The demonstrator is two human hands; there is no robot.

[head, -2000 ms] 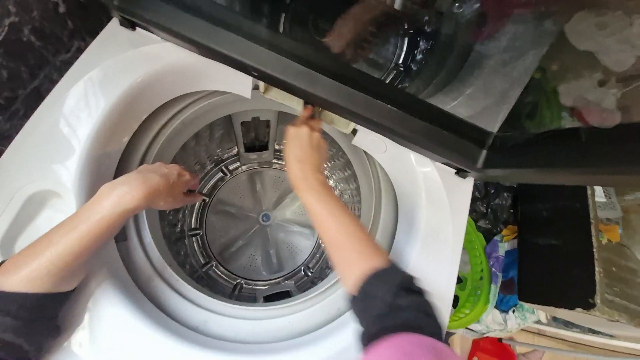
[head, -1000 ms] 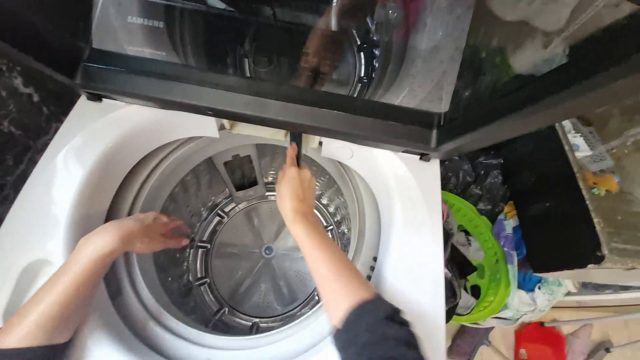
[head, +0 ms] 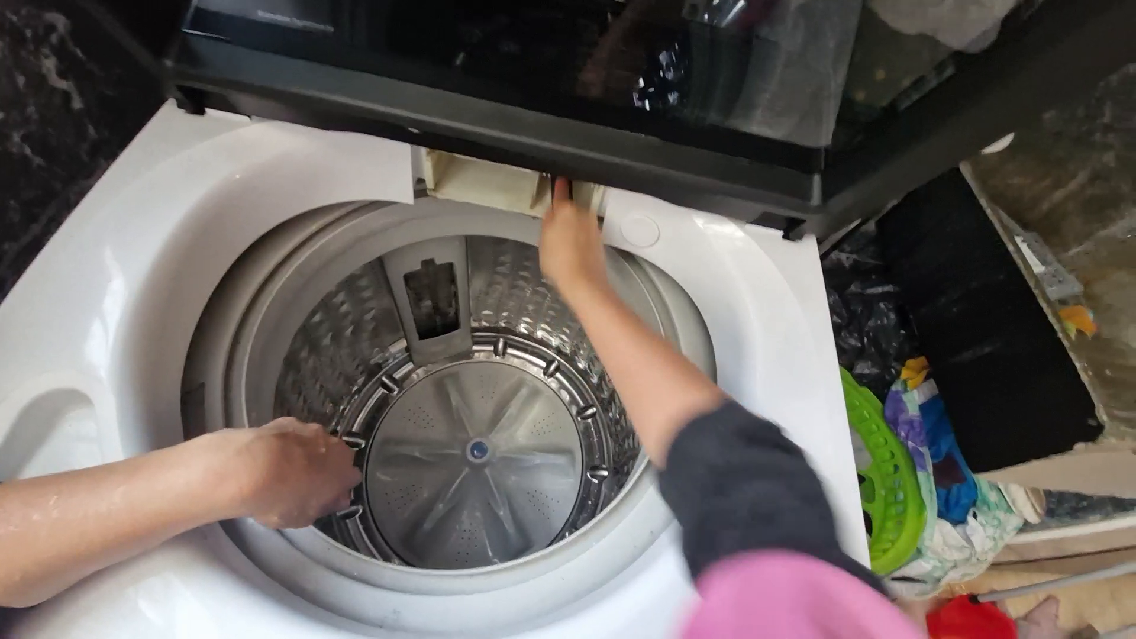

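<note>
A white top-loading washing machine (head: pixel 772 293) stands with its dark glass lid (head: pixel 497 115) raised. My right hand (head: pixel 572 240) reaches to the detergent drawer recess (head: pixel 484 180) at the back rim, its fingers around a small dark object that I cannot make out. My left hand (head: pixel 297 473), fingers curled, hangs over the left side of the steel drum (head: pixel 515 284); whether it holds anything is hidden. At the drum's bottom lies the grey pulsator (head: pixel 475 497) with a blue centre cap. A rectangular opening (head: pixel 432 299) shows in the panel on the drum's back wall.
Right of the washer are a green plastic basket (head: pixel 892 479), colourful cloth or bags (head: pixel 954 461), black plastic bags (head: pixel 865 311) and a black panel (head: pixel 985 328). A red object (head: pixel 970 619) lies low at the right. Dark marbled wall (head: pixel 53 106) borders the left.
The right hand stays at the drawer recess; the dark piece showing above its fingers a second ago is now less visible. My left hand remains over the drum's left side, its fingers now more curled.
</note>
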